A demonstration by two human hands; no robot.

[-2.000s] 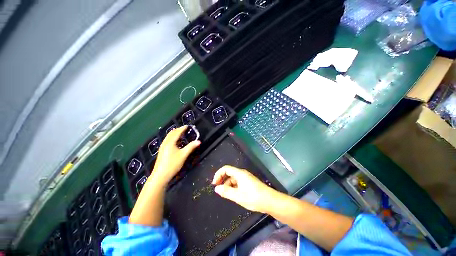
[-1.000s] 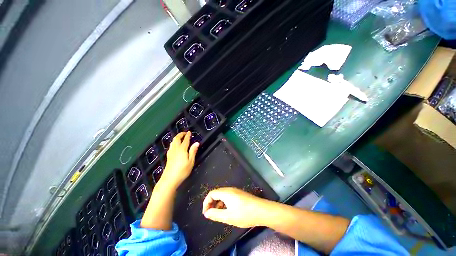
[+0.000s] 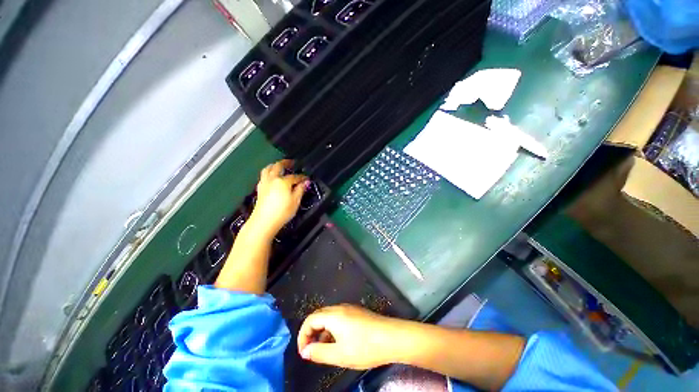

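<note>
The black foam pocket tray [image 3: 292, 238] holds black watch housings with silver rims, one of them [image 3: 311, 196] at its far right end. My left hand [image 3: 280, 196] is over this end of the tray, fingers bent down at the pockets; whether it grips a housing is hidden. The flat black parts tray [image 3: 349, 264] lies nearer me, with small gold-brown specks on it. My right hand [image 3: 337, 337] is curled above its near part, thumb and fingertips drawn together. Whether it holds a small thing or tool cannot be seen.
Stacked black trays [image 3: 368, 84] stand behind. To the right lie a clear bumped sheet [image 3: 392, 187], a slim pale tool [image 3: 402, 256], white paper [image 3: 464, 153] and plastic bags [image 3: 590, 38]. An open cardboard box [image 3: 648, 184] is beside the bench. A blue sleeve [image 3: 667, 23] shows top right.
My left hand held a housing over the tray, then lowered it among the pockets; now it is empty of that view and farther up the tray. My right hand has moved down and slightly left.
</note>
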